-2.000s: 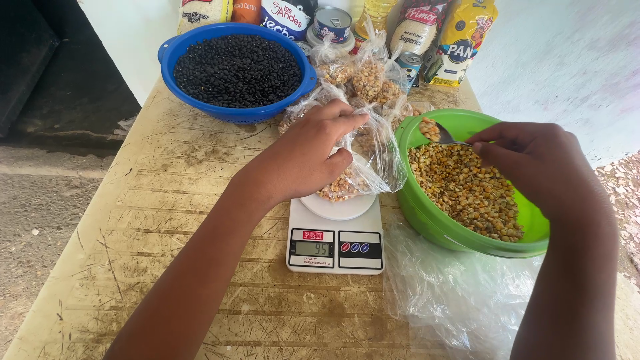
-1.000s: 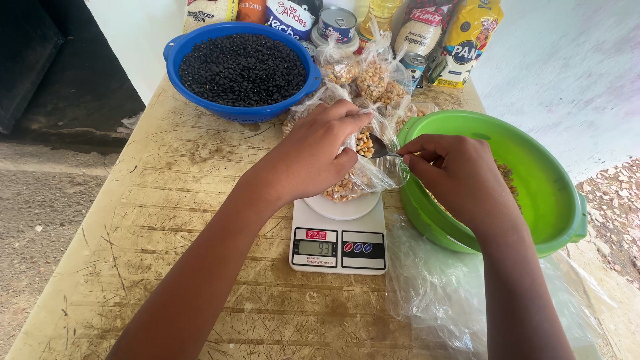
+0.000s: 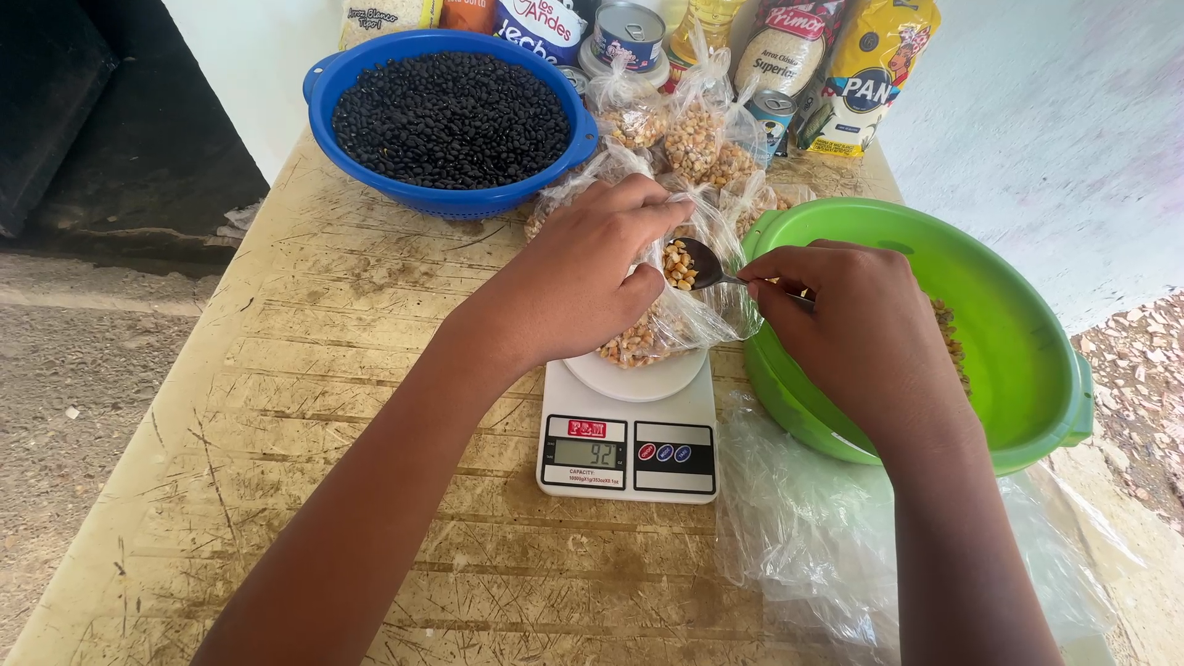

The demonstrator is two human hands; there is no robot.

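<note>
My left hand (image 3: 592, 268) grips the rim of a clear plastic bag (image 3: 680, 324) with corn kernels in its bottom. The bag rests on the round platform of a white digital kitchen scale (image 3: 629, 462), whose display reads 92. In my right hand (image 3: 842, 314) is the handle of a metal spoon (image 3: 709, 265); its bowl, loaded with corn kernels, is at the bag's mouth. Under my right forearm stands a green plastic basin (image 3: 1008, 305), with some kernels showing beside my wrist and the rest hidden.
A blue colander (image 3: 444, 194) of black beans stands at the back left. Several tied bags of corn (image 3: 694, 139) lie behind the scale. Cans, an oil bottle and food packages (image 3: 856, 83) line the wall. Empty plastic bags (image 3: 832, 536) lie at the front right.
My right hand has moved left with the spoon, from over the green basin to the bag's mouth. My left hand stays at the bag.
</note>
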